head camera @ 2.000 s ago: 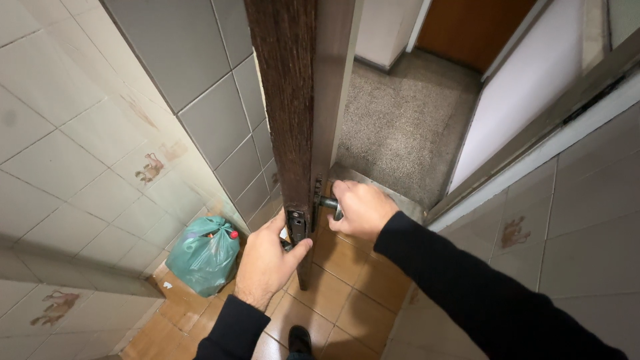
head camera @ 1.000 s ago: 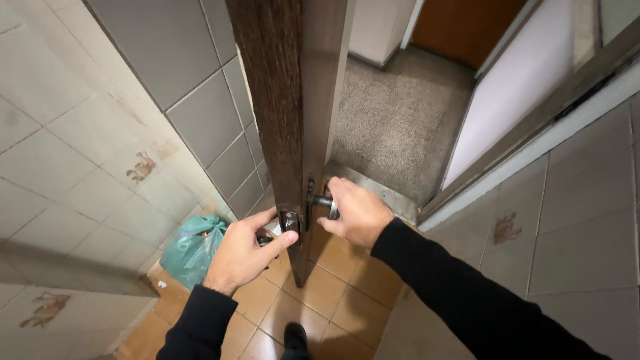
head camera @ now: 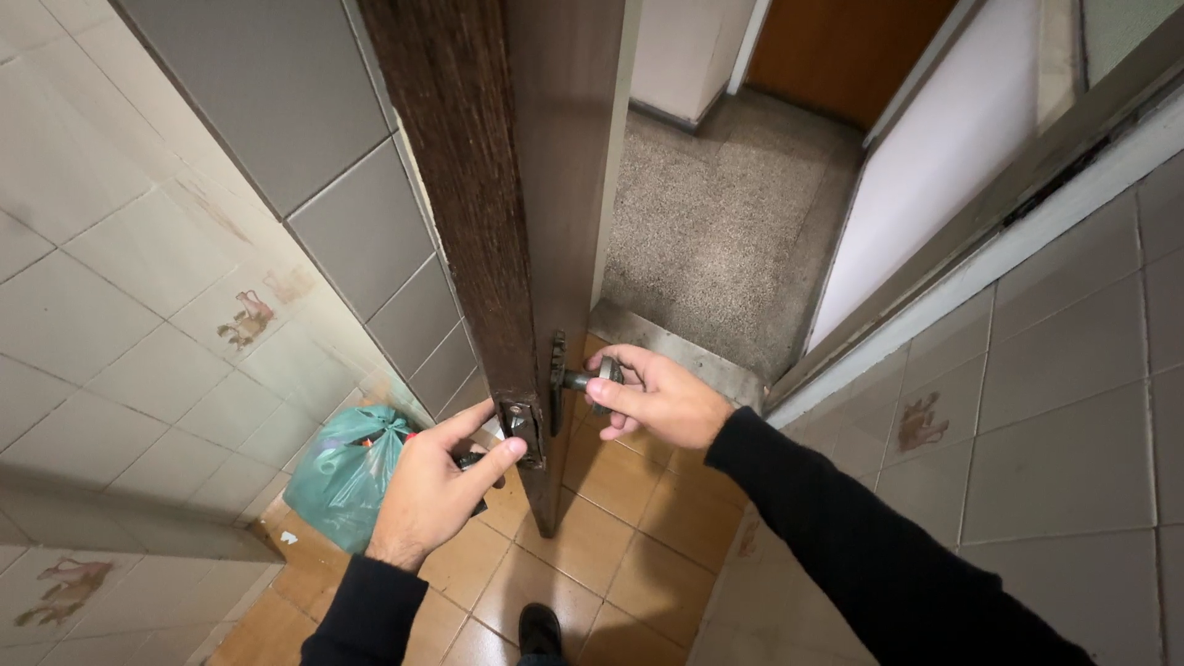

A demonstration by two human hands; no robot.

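Observation:
A dark wooden door [head camera: 564,231] stands ajar, its rough edge facing me. My right hand [head camera: 661,393] grips the round dark metal door knob [head camera: 609,384] on the door's right face, beside a dark escutcheon plate [head camera: 557,384]. On the other side, my left hand [head camera: 444,481] is at the lock faceplate [head camera: 521,430] set in the door edge, with the thumb against the edge's side. Behind the left fingers a dark metal handle part [head camera: 472,460] shows; the hand hides most of it, so I cannot tell how firmly it is held.
A tied green plastic bag [head camera: 347,476] sits on the orange tile floor [head camera: 573,583] by the left tiled wall [head camera: 120,305]. A metal threshold [head camera: 675,347] borders the speckled floor [head camera: 731,231] beyond. The door frame [head camera: 934,268] runs up at right. A dark shoe [head camera: 539,632] is below.
My left thumb and fingers have shifted about the lock edge, and a dark handle part now shows behind them. My right hand stays at the knob, its fingers looser around it.

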